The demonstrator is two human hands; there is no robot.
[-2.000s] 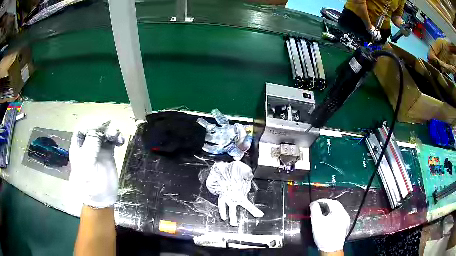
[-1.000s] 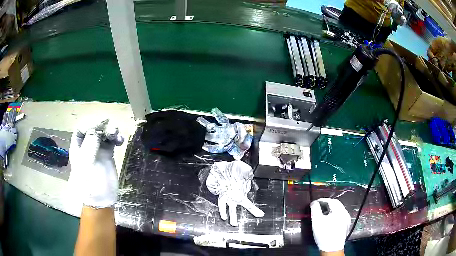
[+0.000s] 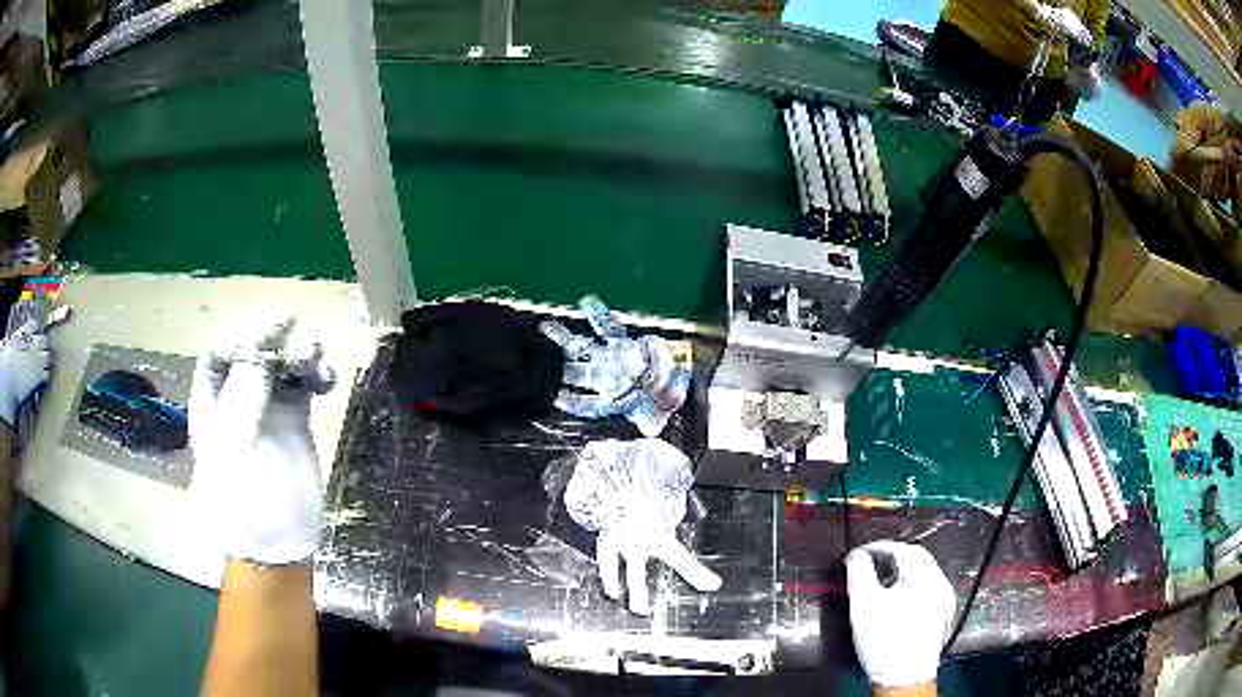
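My left hand (image 3: 263, 456), in a white glove, is on the cream surface at left, palm side unclear. Its fingers are bent and bunched; no object shows in them, but their inner side is hidden. My right hand (image 3: 899, 613), also white-gloved, is loosely curled at the bench's near edge. A dark gap shows between its thumb and fingers, and no object is seen in it. The black electric screwdriver (image 3: 940, 238) stands tilted at the grey screw feeder (image 3: 776, 361), out of my hands. Spare gloves (image 3: 633, 511) lie flat between my hands.
A black cloth (image 3: 477, 361) and bluish gloves (image 3: 620, 368) lie behind. Silver-black bars (image 3: 1069, 456) lie at right; others (image 3: 835, 170) are on the green belt (image 3: 586, 177). The black cable (image 3: 1042, 409) hangs at right. A gloved hand (image 3: 21, 375) is at far left, a person (image 3: 1015, 48) beyond the belt.
My hands have hardly moved. Another person's gloved hand has come in at the far left edge. The person beyond the belt has shifted their arms. The view has shifted very slightly.
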